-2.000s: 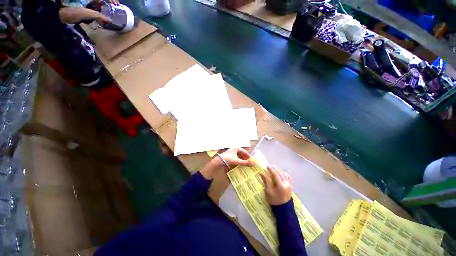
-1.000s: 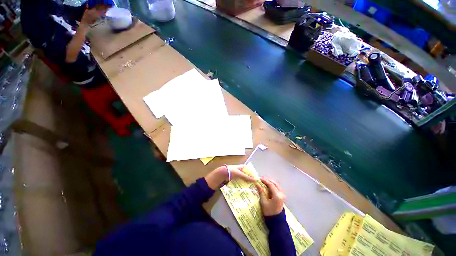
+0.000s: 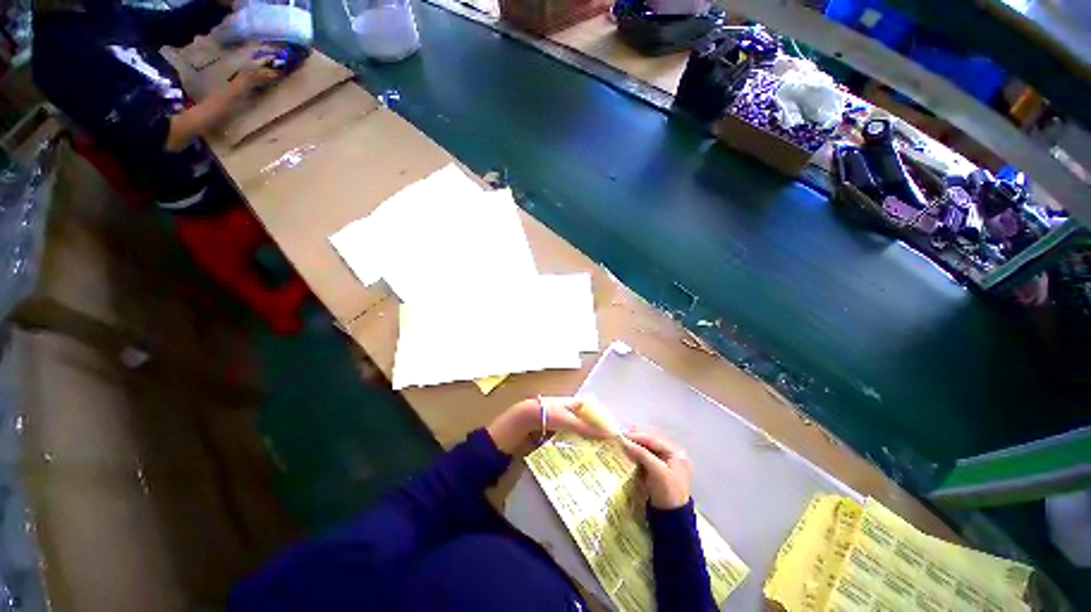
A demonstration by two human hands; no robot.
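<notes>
A yellow label sheet with rows of small dark print lies slanted over the whitish mat, in front of my body. My left hand holds the sheet's far end, which is bent up between the fingers. My right hand is beside it, its fingertips at the same bent end; my right forearm lies across the sheet. Whether a single label is at the fingertips cannot be told. A stock of yellow label sheets lies at the lower right.
Blank white sheets lie on brown cardboard beyond my left hand. A green conveyor runs past, carrying a clear housing. Another person works at upper left. A green frame bar stands at right. Boxes of parts sit beyond the belt.
My hands and the sheet's far end have come nearer my body, and my fingertips are closer together. The other person's hands have shifted at their housing. The view has moved slightly.
</notes>
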